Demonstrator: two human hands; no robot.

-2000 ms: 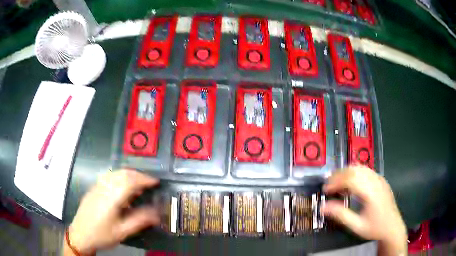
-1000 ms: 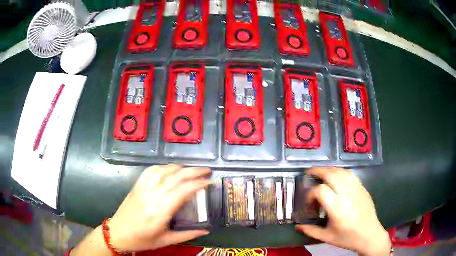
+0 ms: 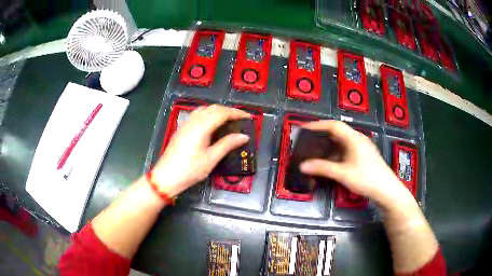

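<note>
A clear plastic tray [image 3: 243, 207] holds two rows of red phones, backs up with open battery bays. My left hand [image 3: 202, 143] holds a dark battery [image 3: 241, 153] with gold print over the second front-row phone [image 3: 233, 184]. My right hand [image 3: 350, 161] holds another dark battery [image 3: 306, 161], blurred, over the third front-row phone [image 3: 284, 190]. The hands partly hide several front-row phones. Back-row phones, such as the middle one [image 3: 304, 70], show uncovered bays. Loose batteries [image 3: 280, 253] with gold print and white edges lie at the bench's front edge.
A white fan [image 3: 97, 40] stands at the back left. White paper [image 3: 48, 156] with a red pen [image 3: 80, 136] on it lies left of the tray. Another tray of red phones [image 3: 402, 27] is at the far right, beyond the pale edge strip [image 3: 450, 102].
Both hands have moved up from the battery row to the front-row phones, each with a battery. Fewer batteries show at the bench edge. The camera view has shifted, and another tray shows at far right.
</note>
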